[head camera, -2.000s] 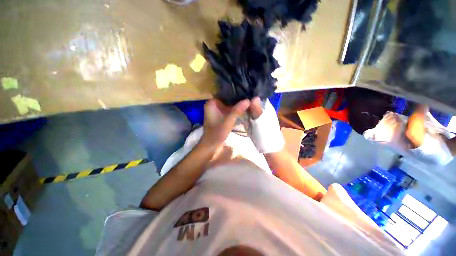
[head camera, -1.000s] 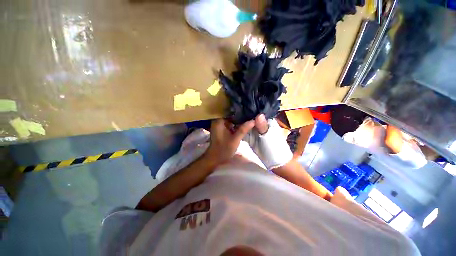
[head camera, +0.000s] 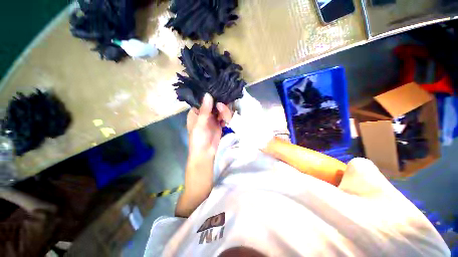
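Note:
A matt black spiky hair cluster (head camera: 208, 78) is held up at the near edge of the bench, tips pointing away from me. My left hand (head camera: 204, 123) is bare and grips its base, with the thumb on top. My right hand (head camera: 251, 119), in a white glove with bare fingertips, holds the base from the right; most of its fingers are hidden. A white glue bottle (head camera: 136, 48) with a blue-green tip lies on the bench, its tip against another black cluster (head camera: 105, 25).
More black clusters lie at the bench's back (head camera: 203, 17) and far left (head camera: 36, 119). A phone-like dark rectangle (head camera: 335, 10) is at back right. A blue bin (head camera: 343, 108) and open carton (head camera: 379, 143) hold black pieces. Another person's arm (head camera: 25, 199) shows lower left.
The view has swung, bringing the blue bin, more of the carton and the far-left cluster into sight. Both hands still hold the cluster, which is turned somewhat.

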